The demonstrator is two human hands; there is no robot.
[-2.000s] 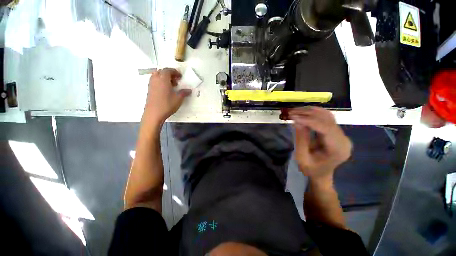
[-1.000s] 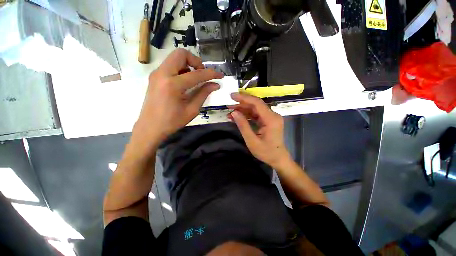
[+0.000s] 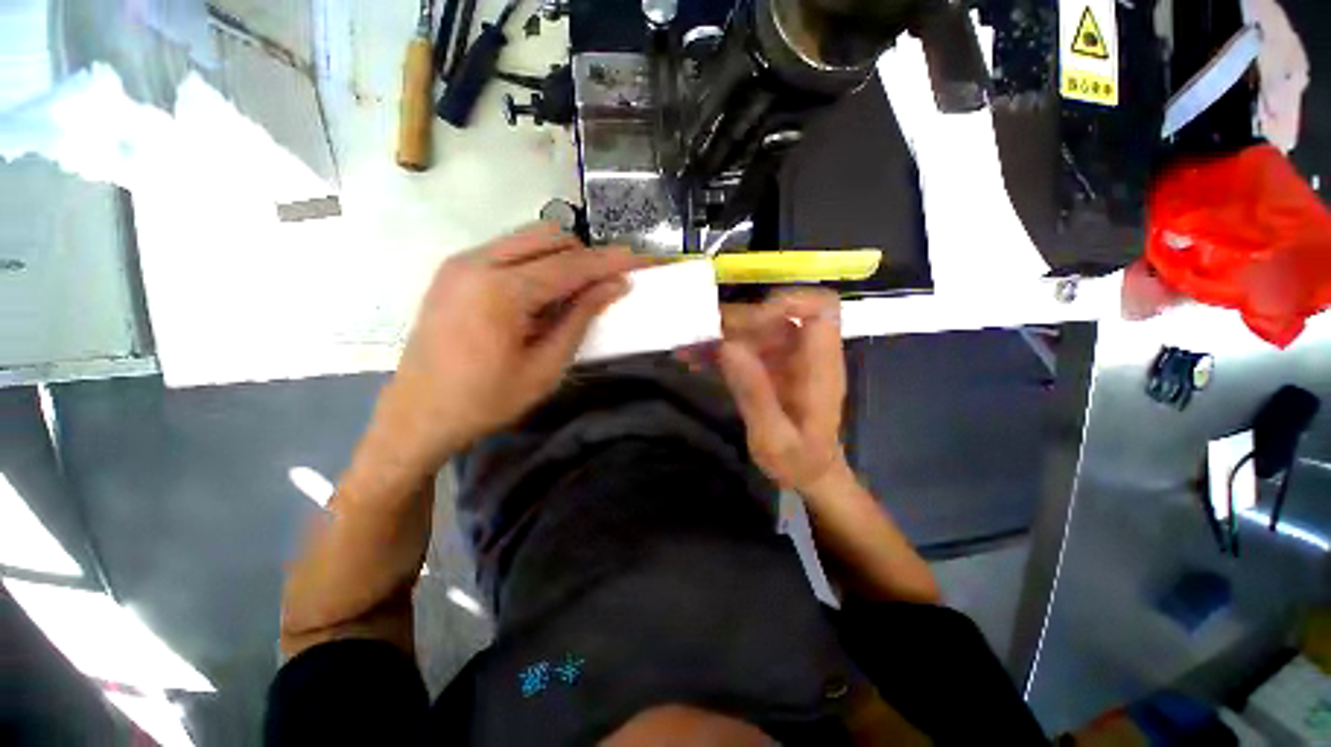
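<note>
A small white panel [image 3: 657, 311] is held in front of the machine bed's edge. My left hand [image 3: 504, 321] grips its left end between thumb and fingers. My right hand [image 3: 781, 372] is at the panel's lower right corner, blurred; whether its fingers pinch the panel cannot be told. The yellow edge strip [image 3: 800, 266] lies along the machine's front edge, its left part hidden behind the panel. The black sewing machine [image 3: 730, 110] stands behind, with the worn silver throat plate [image 3: 628, 146] left of the needle area.
A wooden-handled tool [image 3: 416, 105] and a black-handled screwdriver [image 3: 472, 83] lie left of the machine. Translucent white material [image 3: 161, 132] is at far left. A warning label [image 3: 1089, 53] and a red plastic bag [image 3: 1245, 241] are at right.
The left hand went from the table left of the machine to the machine's front with the white panel. The right hand came in from the right. Since the last frame, the panel has moved toward me.
</note>
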